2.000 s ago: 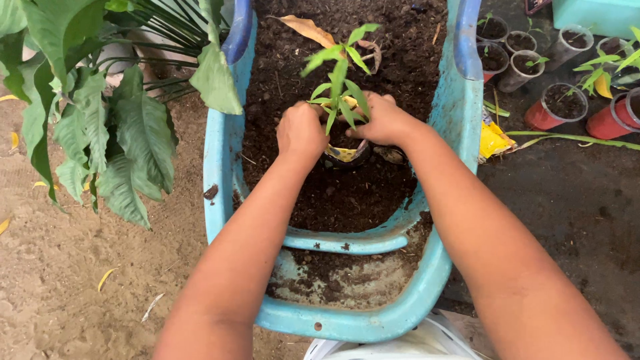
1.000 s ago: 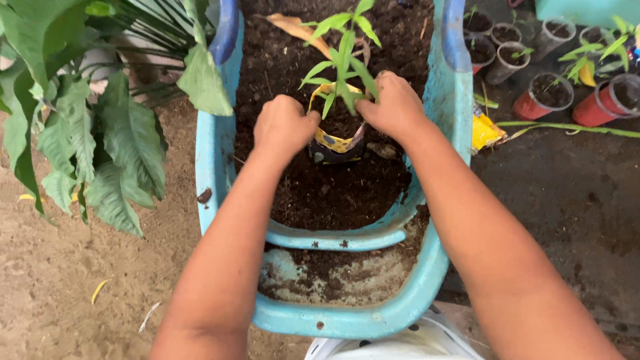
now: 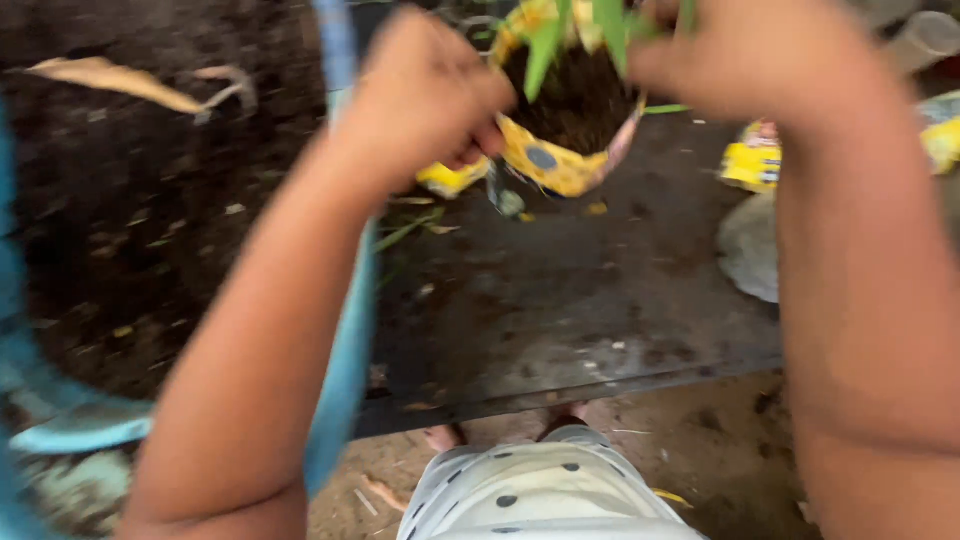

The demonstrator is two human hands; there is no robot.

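Both my hands hold a yellow patterned plastic bag (image 3: 559, 161) by its rim, over the dark ground sheet at the top centre. Dark soil (image 3: 574, 97) fills the bag, and the green leaves of a young plant (image 3: 546, 56) rise from it. My left hand (image 3: 431, 94) pinches the left side of the rim, its fingers blurred. On the right side, my right hand (image 3: 739, 56) grips the rim near the leaves; its fingertips are partly hidden.
A blue plastic tub (image 3: 341, 375) of soil with a dry leaf (image 3: 116, 81) lies at left. A dark sheet (image 3: 570, 300) covers the ground, with yellow wrappers (image 3: 752, 159), a grey rounded object (image 3: 750, 247) and a clear cup (image 3: 926, 41) at right.
The bag with the plant has been lifted out of the tub and carried right, over the dark sheet, in both hands. The view has swung right.
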